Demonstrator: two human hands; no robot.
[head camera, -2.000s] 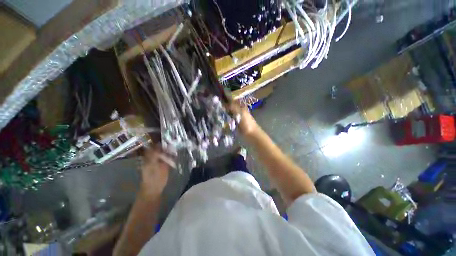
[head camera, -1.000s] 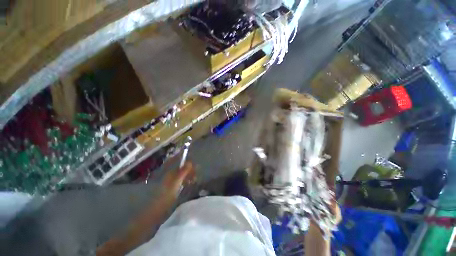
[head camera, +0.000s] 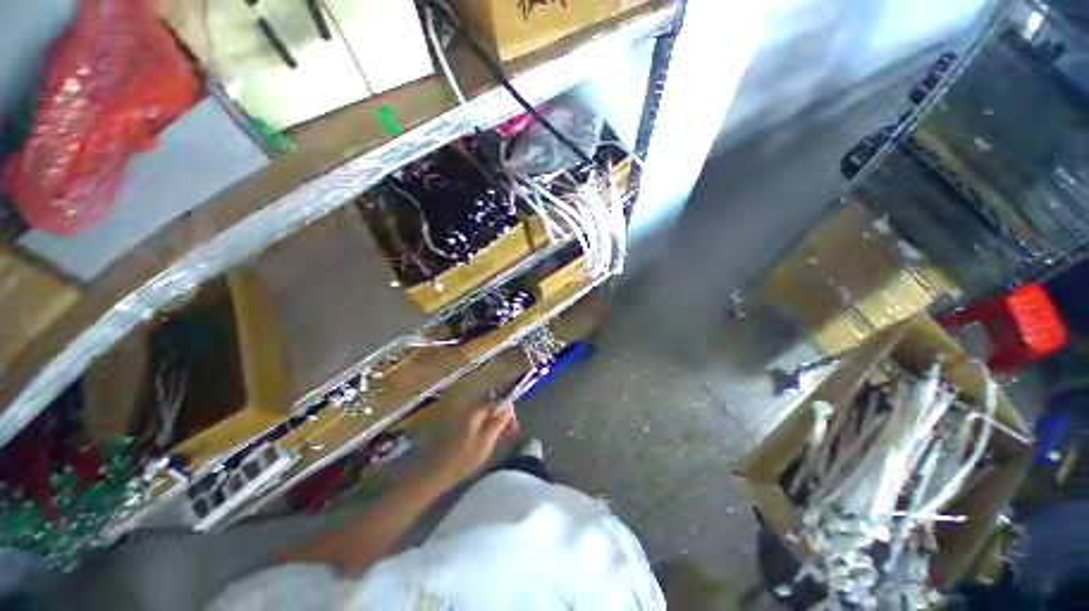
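My left hand reaches out at the lower centre, beside the lower shelf. Its fingers are closed on a short thin white lead that points up and right. An open brown carton stands tilted at the lower right. It is full of long white leads, with a mass of small white end fittings at its near side. My right hand is not visible; the carton may hide it.
Shelving on the left holds cartons with dark-ended leads, and white cables hang off its end. Red plastic lies on top. Green pieces are lower left. A red bin and another carton stand right.
The carton of white leads has moved from the shelf to the right, away from my body. My left hand has let go of it and now holds a lead. My right hand has gone from view.
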